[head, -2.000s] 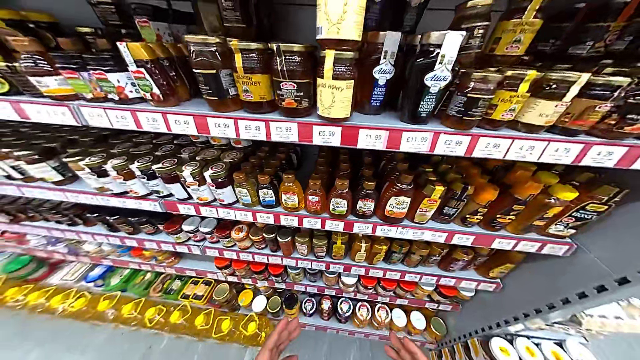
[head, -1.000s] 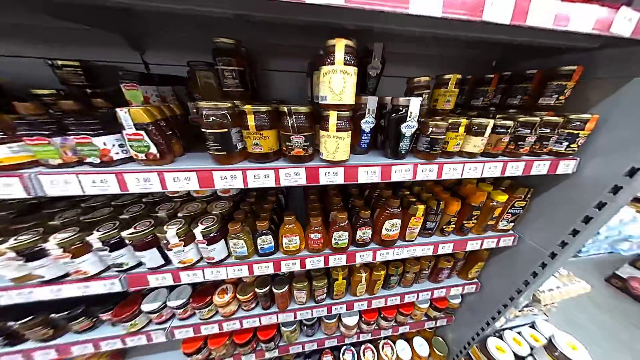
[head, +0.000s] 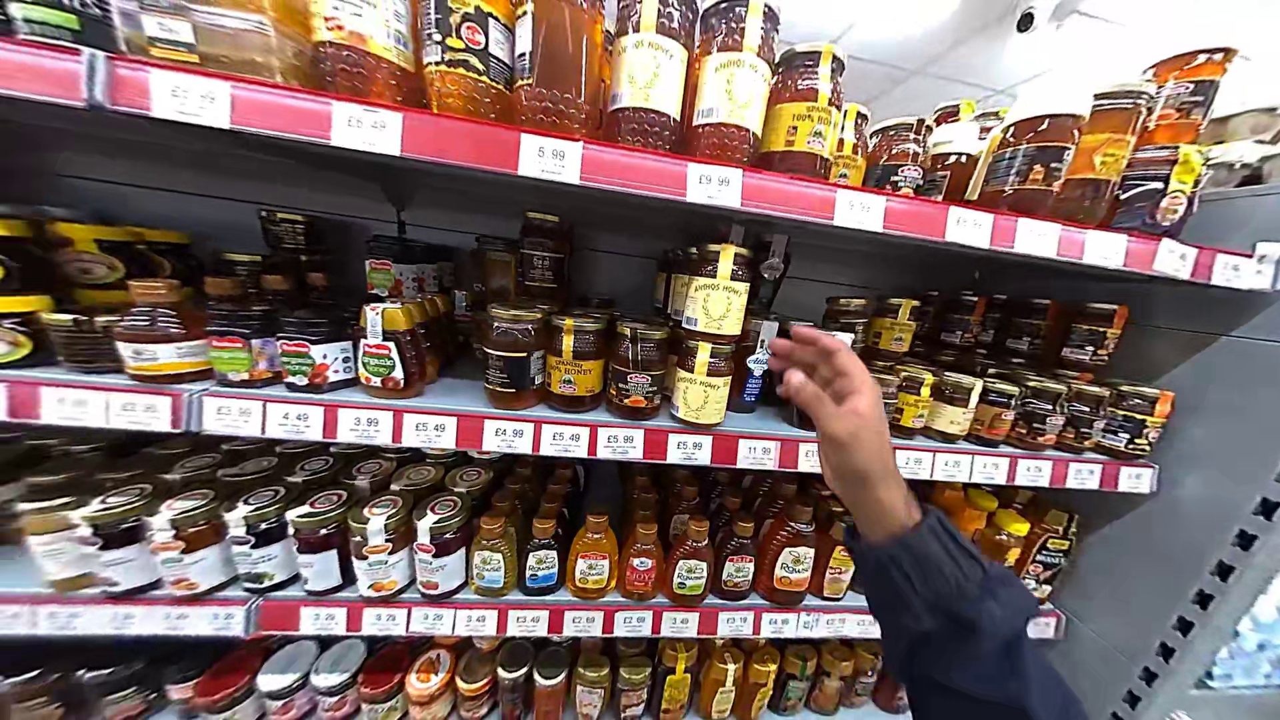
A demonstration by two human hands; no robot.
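Observation:
My right hand, in a dark sleeve, is raised in front of the middle shelf, its fingers apart and slightly curled with nothing held. It is nearest to a dark honey bottle with a blue and white label, partly behind the fingertips. Just left of that stand two stacked honey jars with cream labels, an upper one and a lower one. Further left is a honey jar with a yellow label. Whether the fingers touch anything cannot be told. My left hand is not in view.
A red-edged upper shelf holds large honey jars. Below my hand's level, squeezable honey bottles and dark-lidded jam jars fill another shelf. A grey perforated upright stands at the right.
Both hands showed low in the oldest frame and neither in the middle one; now my right hand is raised before the shelf. The view has tilted up, showing the upper shelf.

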